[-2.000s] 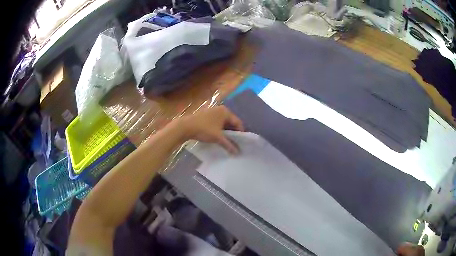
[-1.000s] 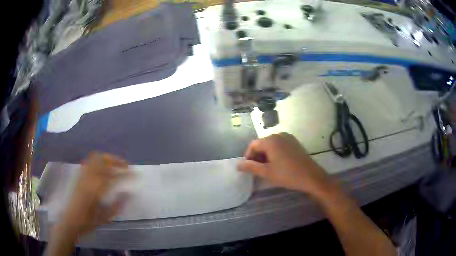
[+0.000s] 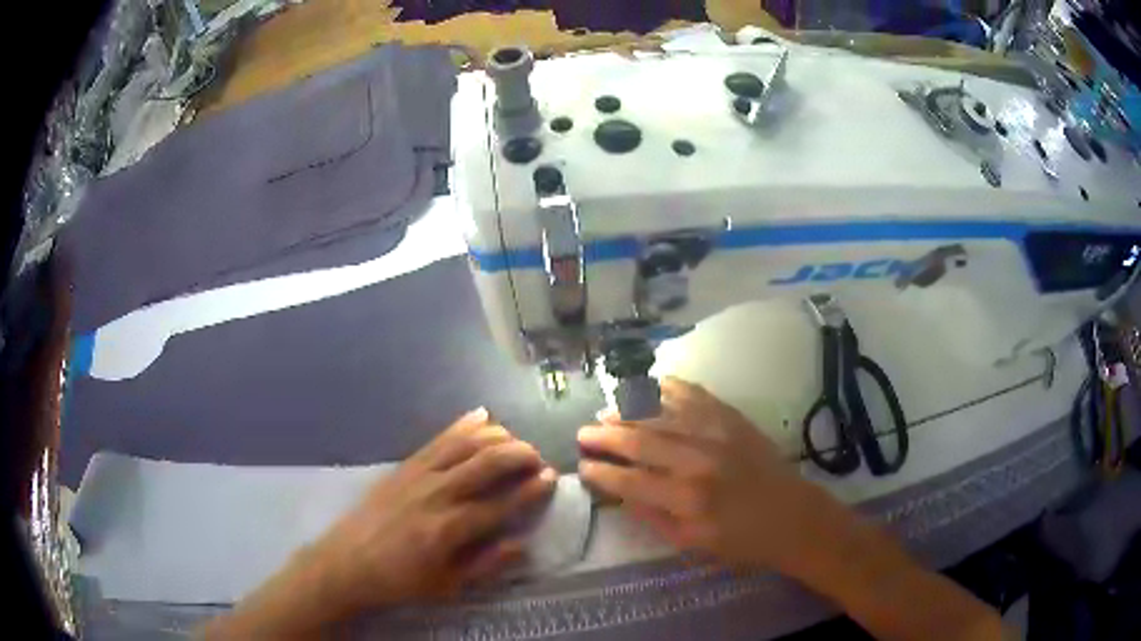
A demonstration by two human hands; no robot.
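A dark grey garment panel lies flat on the machine table, its right end near the brightly lit presser foot. A long pale grey cloth piece with a rounded right end lies along the panel's front edge. My left hand rests on the pale piece near its right end, fingertips reaching the dark panel. My right hand is just right of it, below the needle area, fingers bent at the cloth edge. Whether either hand pinches the cloth is hard to tell.
The white sewing machine with a blue stripe stands across the back. Black-handled shears lie on its bed. A stack of dark grey panels lies at the back left. Yellowish-handled scissors are at the far right. A ruler-like strip runs along the front edge.
The view has swung right from the table's left side to the machine. My left hand has moved right along the pale piece toward my right hand. Both hands are now close together before the needle.
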